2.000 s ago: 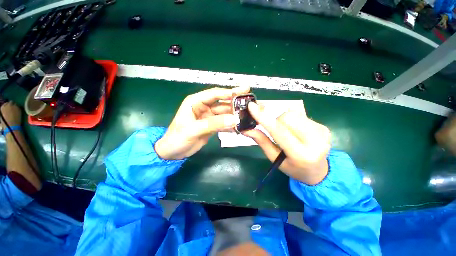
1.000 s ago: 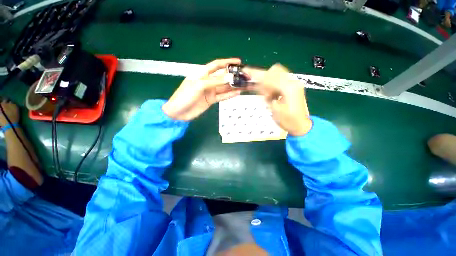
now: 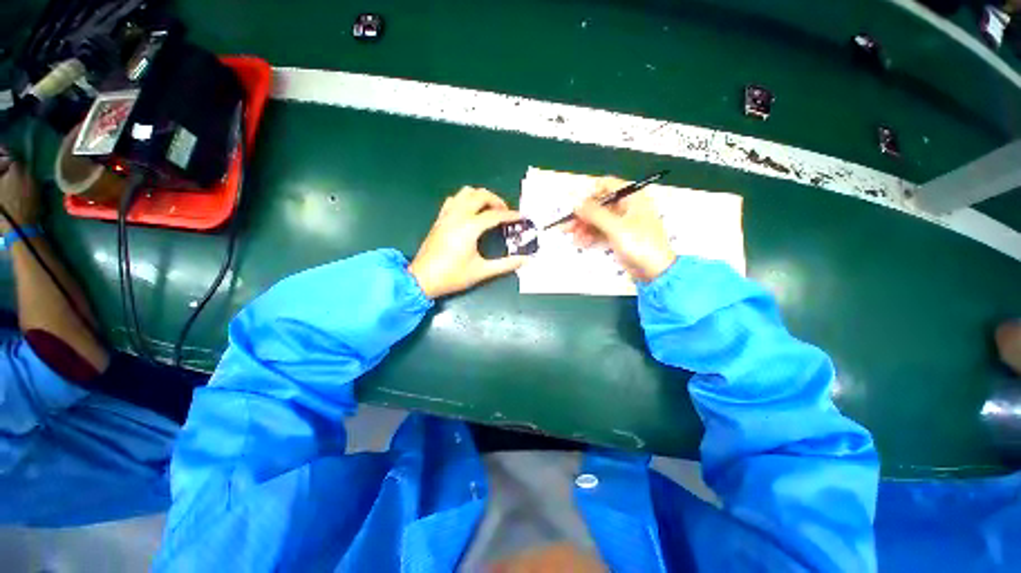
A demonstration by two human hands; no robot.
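Observation:
A small dark watch body point(image 3: 518, 236) with pale and metallic parts inside lies at the left edge of the sticker sheets point(image 3: 705, 229). My left hand point(image 3: 457, 244) holds the watch body between thumb and fingers. My right hand point(image 3: 629, 229) holds thin black tweezers point(image 3: 638, 186) like a pen, their tip pointing left, close to the watch body's right side. Whether the tip touches it cannot be told. The sheets are whitish with small dark marks, partly covered by my right hand.
A red tray point(image 3: 255, 101) at left holds a black box point(image 3: 185, 123) with cables and a brown tape roll point(image 3: 84, 177). Beyond the white edge rail point(image 3: 448, 103) sit several dark units point(image 3: 758, 101). A grey post stands at right. Another person's arm point(image 3: 50, 280) is at far left.
The watch body has moved down from above the sheets to their left edge. My right hand has moved from beside it to over the sheets, the tweezers now pointing at the watch body.

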